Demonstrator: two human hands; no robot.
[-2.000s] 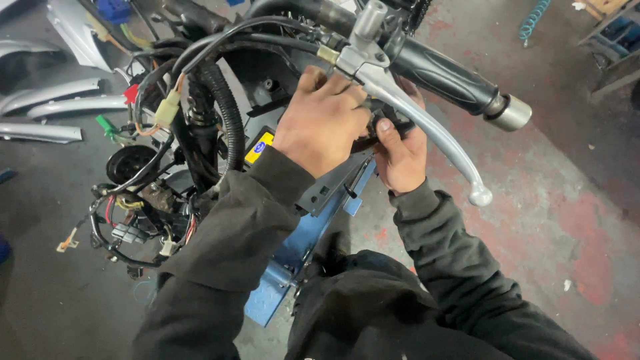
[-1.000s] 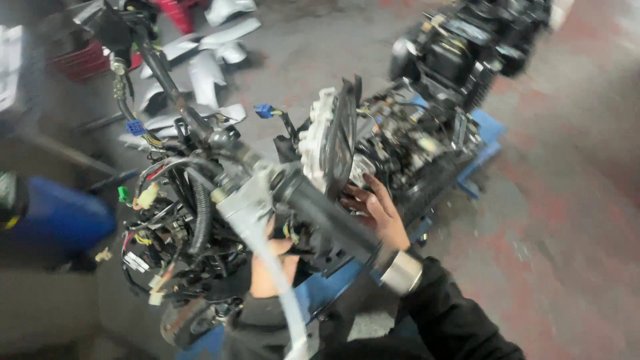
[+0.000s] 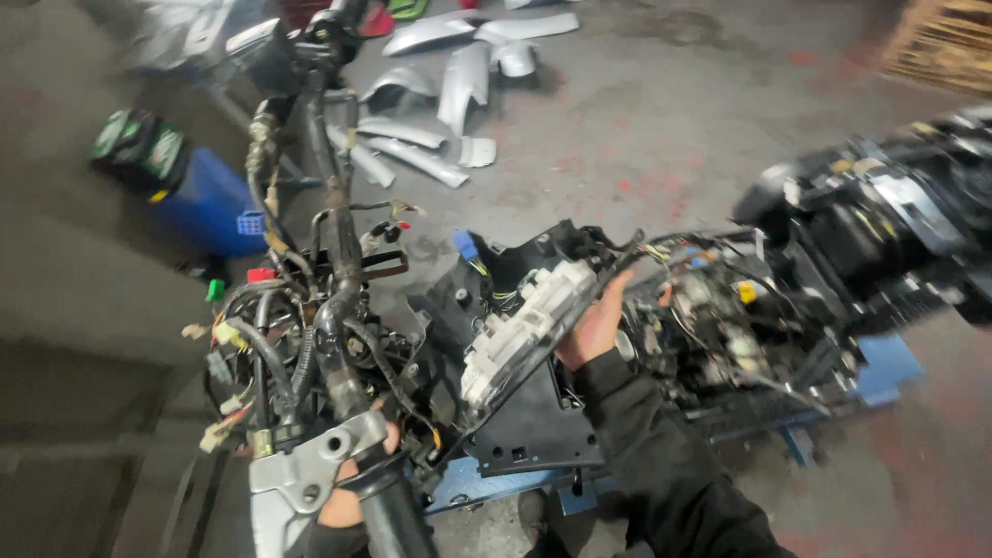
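A motorcycle or scooter instrument cluster with a white back housing (image 3: pixel 531 329) stands tilted over a black plastic panel (image 3: pixel 515 426). My right hand (image 3: pixel 597 322) holds the cluster from its right side, with most fingers hidden behind it. At the lower left, my left hand (image 3: pixel 347 496) is behind the handlebar's silver lever bracket (image 3: pixel 310 473), beside the black rubber grip (image 3: pixel 395 511). The bracket and grip hide much of that hand, so whether it grips anything does not show. A blue connector (image 3: pixel 466 246) on wires rises at the panel's upper edge.
Loose wiring and connectors (image 3: pixel 232 333) hang left of the rusty handlebar stem (image 3: pixel 337 225). The exposed engine and frame (image 3: pixel 721 333) lie to the right on a blue stand (image 3: pixel 887 372). Silver body panels (image 3: pixel 465 81) lie on the floor, and a blue container (image 3: pixel 213 201) stands at left.
My hands were close together by the clutch or brake lever; now they are apart, the right one at the cluster, the left one behind the lever bracket. The view has swung considerably.
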